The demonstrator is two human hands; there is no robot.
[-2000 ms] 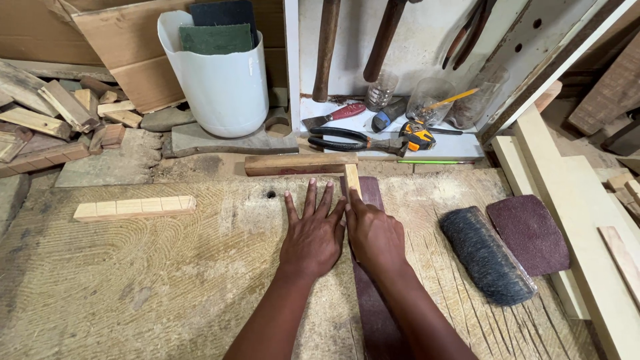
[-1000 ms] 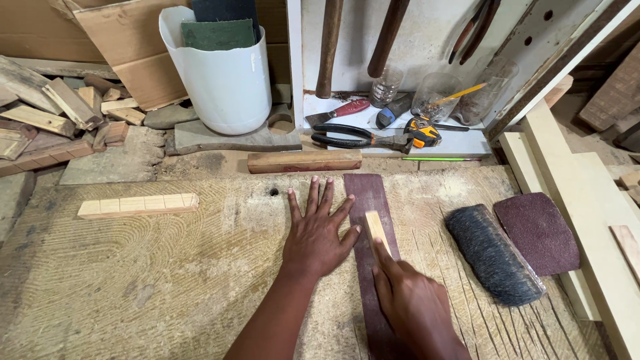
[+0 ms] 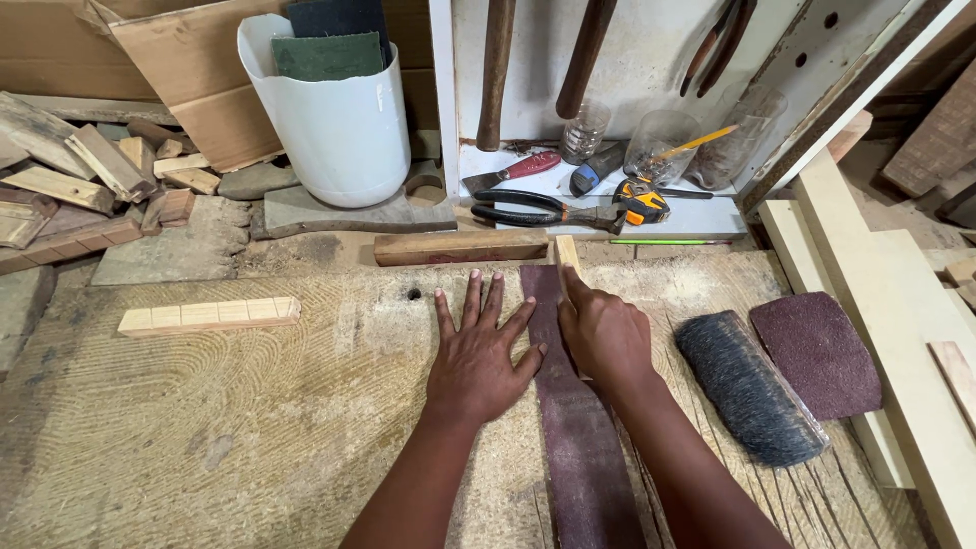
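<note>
A long strip of maroon sandpaper [image 3: 583, 457] lies lengthwise on the rough wooden bench [image 3: 229, 427]. My left hand [image 3: 484, 358] rests flat with fingers spread, its thumb and index finger at the strip's left edge. In my right hand [image 3: 610, 332] is a small pale wooden stick [image 3: 566, 255], held at the strip's right edge, its far end poking out beyond my index finger; my hand hides most of it. Another pale wooden stick with marked lines [image 3: 210, 314] lies at the left. A reddish-brown wooden block [image 3: 461, 248] sits beyond my left hand.
On the right lie a dark bristle brush [image 3: 747, 389], a maroon sandpaper piece [image 3: 816, 354] and pale boards [image 3: 877, 305]. Behind are end-cutting pliers [image 3: 549, 213], a tape measure [image 3: 642, 200], a scraper [image 3: 518, 169] and a white plastic container [image 3: 335, 130]. Wood offcuts [image 3: 84, 175] pile up at the left.
My right hand has moved away from me with the stick since one second ago, when the stick lay over the strip. My left hand has stayed flat in about the same place.
</note>
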